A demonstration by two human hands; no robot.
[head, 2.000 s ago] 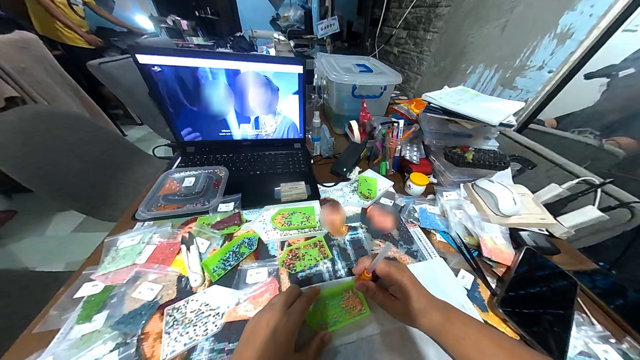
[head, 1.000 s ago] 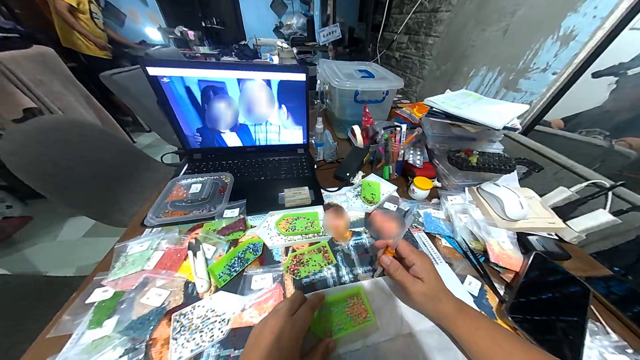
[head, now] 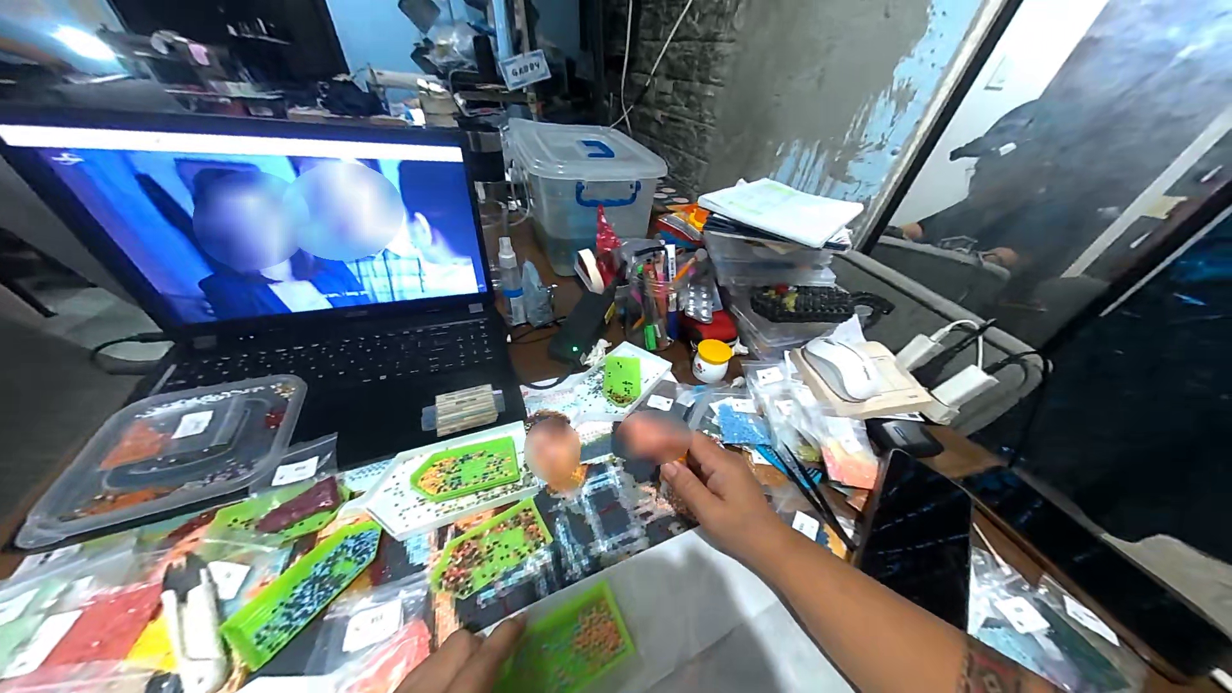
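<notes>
My right hand [head: 717, 496] is over the diamond-painting canvas [head: 606, 510], fingers pinched around a pen-like applicator; only a bit of its orange part shows, and the tip is hidden. At the bottom edge, my left hand [head: 472, 662] has its fingers at the left side of a green bead tray [head: 573, 640] with orange and green beads, on white sheet paper [head: 717, 606]. Other green trays of beads lie nearby: one on the canvas [head: 496, 547], one on a white pad [head: 467, 470], one with dark blue beads [head: 303, 595] and a small one further back [head: 622, 379].
A laptop [head: 337, 356] stands behind a lidded plastic container [head: 164, 452]. Bead bags [head: 96, 616] and a white-handled tool [head: 195, 621] lie left. At right are tweezers [head: 813, 491], a phone [head: 914, 539], a mouse [head: 842, 368] and a yellow-lidded jar [head: 712, 361].
My right hand has moved away from the green tray, up over the canvas. My left hand stays beside the tray. The view has shifted closer to the table.
</notes>
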